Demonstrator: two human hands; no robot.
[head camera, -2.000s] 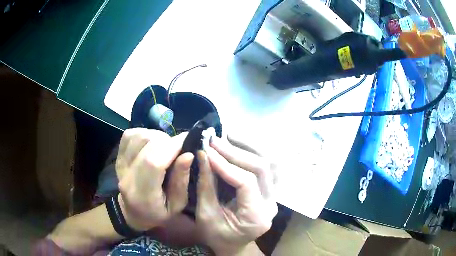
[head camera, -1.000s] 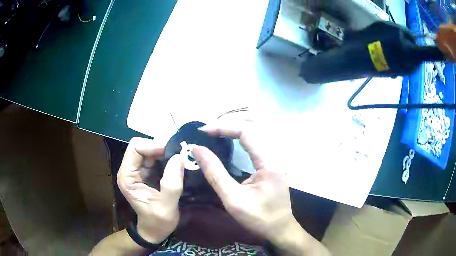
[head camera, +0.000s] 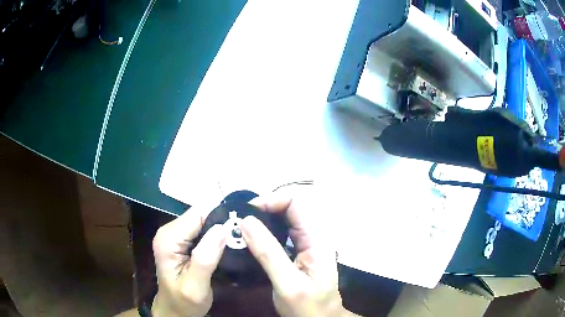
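A black round housing (head camera: 238, 269) is held at the near edge of the bench, low in the view. A white ring washer (head camera: 236, 234) with a small ear lies on its face, around a small central post. My left hand (head camera: 189, 260) grips the housing's left side, thumb on the washer's left edge. My right hand (head camera: 291, 257) holds the right side, thumb on the washer's right edge. Thin wire leads (head camera: 292, 184) stick out behind the housing. Its underside is hidden.
A black electric screwdriver (head camera: 458, 143) with a yellow label hangs at the right. The metal screw feeder (head camera: 415, 46) stands behind it on the white mat (head camera: 266, 111). A blue parts bin (head camera: 517, 68) and loose white clips (head camera: 491, 240) are at the far right. A cardboard box (head camera: 427, 301) is below the edge.
The housing has turned so its face with the washer shows, and both thumbs now press at the washer. Since the last frame, hands and housing sit lower in view; the screwdriver has shifted.
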